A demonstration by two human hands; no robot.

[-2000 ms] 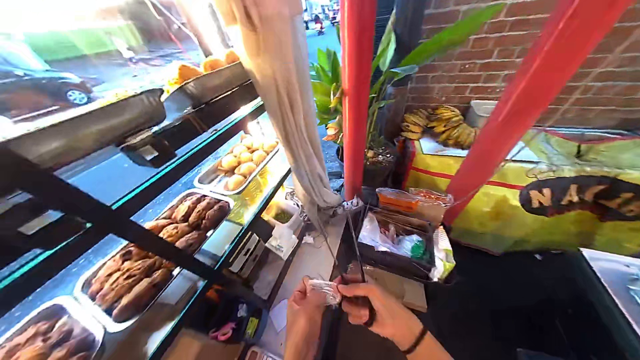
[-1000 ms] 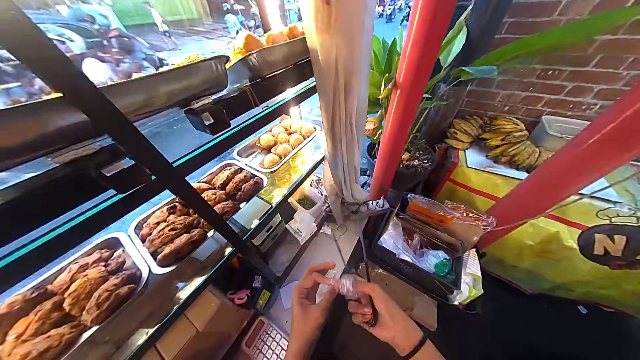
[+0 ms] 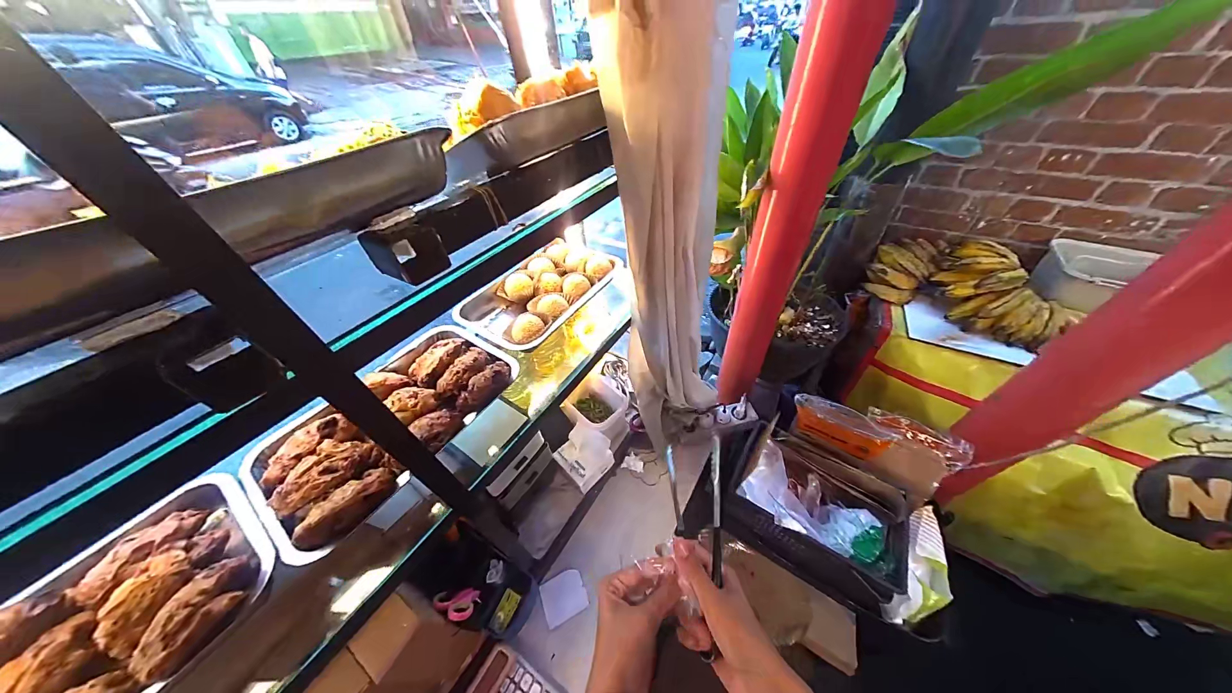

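Observation:
A crumpled clear plastic bag is pinched between my two hands, low in the middle of the view. My left hand grips its left side with thumb and fingers. My right hand holds the other side, along with a pair of metal tongs whose arms point up and away. Beyond the hands stands a black crate of plastic bags and packets. Dark browned fried pieces fill metal trays on the glass shelf at left, and round pastries sit in a farther tray.
Red posts and a beige curtain rise ahead. Banana bunches and a plastic tub rest on a covered table at right. Pink-handled scissors, a calculator and white paper lie below the shelf. A potted plant stands behind.
The tongs' arms now stand up in front of the counter above my right hand. Both hands stay together on the plastic. The view has swung left since the oldest frame.

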